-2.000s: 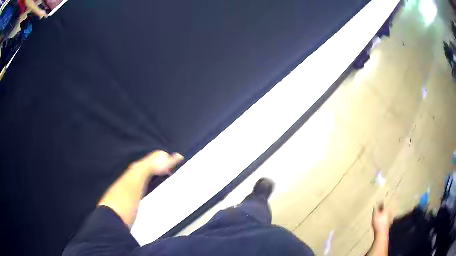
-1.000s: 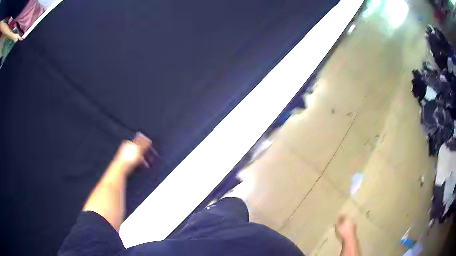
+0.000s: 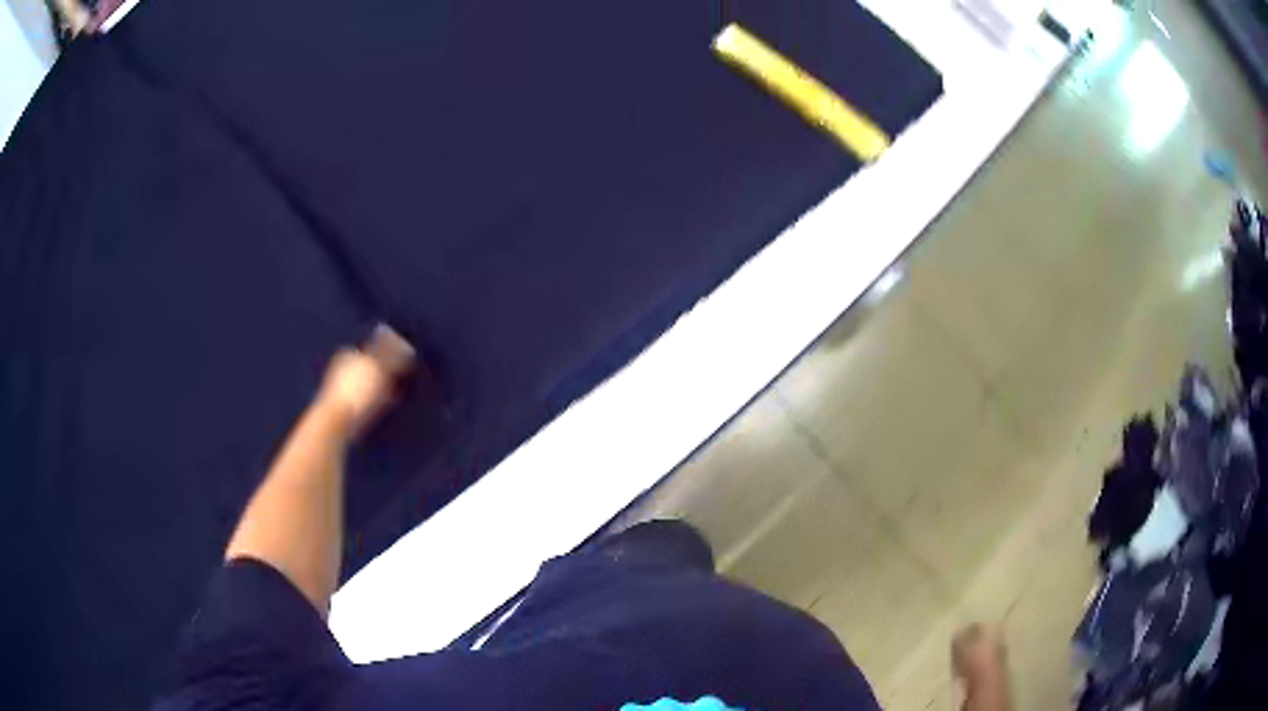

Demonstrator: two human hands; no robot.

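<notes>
Dark navy fabric (image 3: 556,181) covers most of the white-topped table. A raised fold line runs from the far left edge of the cloth down to my left hand (image 3: 369,382). My left hand is closed on the fabric at the end of that fold, a little in from the near edge; it is slightly blurred. A yellow bar (image 3: 802,92) lies on the cloth near its far right end. My right hand (image 3: 980,656) hangs over the floor at the bottom right, blurred and partly cut off, away from the cloth.
The white table margin (image 3: 695,375) runs along the near side. A pale tiled floor (image 3: 946,403) lies beyond it, with heaps of dark and white scraps (image 3: 1175,556) at the right. Part of a person (image 3: 77,17) shows at the top left edge, across the table.
The view has moved along the table, and the yellow bar and cloth end have come into view. My left hand has stayed at the cloth with the fold trailing from it.
</notes>
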